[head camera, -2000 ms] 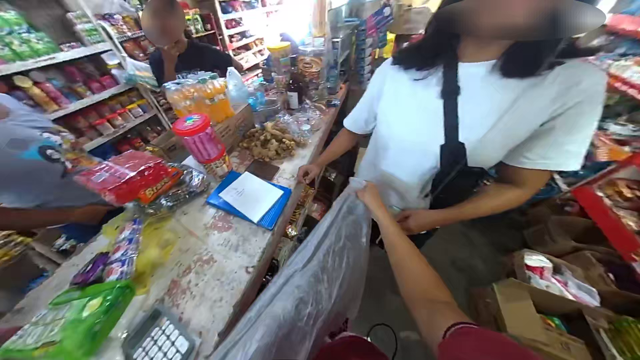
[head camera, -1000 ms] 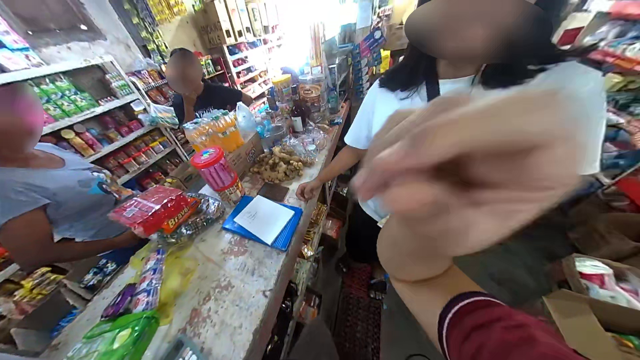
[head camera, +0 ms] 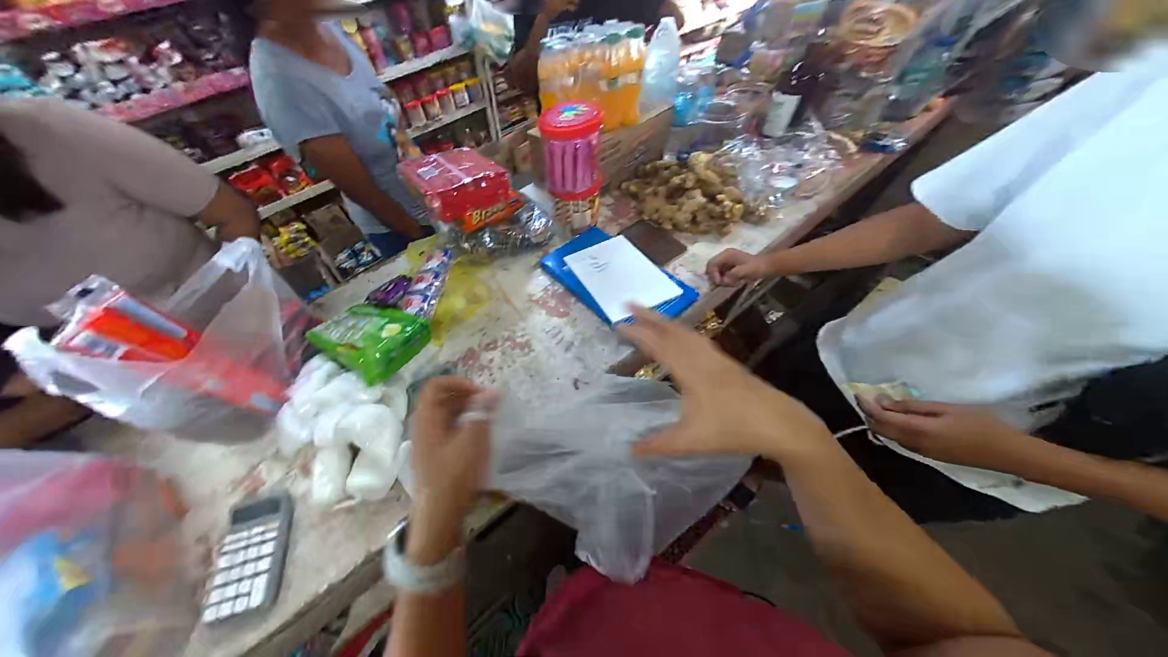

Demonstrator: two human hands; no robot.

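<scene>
My left hand (head camera: 449, 456), with a ring and a wristwatch, has its fingers curled on the edge of a translucent plastic bag (head camera: 584, 447) at the counter's front edge. My right hand (head camera: 707, 388) is spread beside the same bag, fingers apart and holding nothing. White wrapped bundles (head camera: 347, 429) and a green packet (head camera: 370, 342) lie left of my left hand. Nearer the left edge is a grey calculator (head camera: 246, 558). Beyond my right hand, a sheet of paper (head camera: 620, 276) with writing rests on a blue folder (head camera: 570, 255).
A bag with red packets (head camera: 205, 383) and another filled bag (head camera: 87, 557) stand left. Farther back are a pink-lidded jar (head camera: 572, 151), ginger roots (head camera: 698, 192) and orange bottles (head camera: 593, 78). A person in white (head camera: 1068, 228) stands right; other people are behind the counter.
My right hand has moved down from in front of the camera to beside the plastic bag. My left hand has come into view. The view has turned left and down.
</scene>
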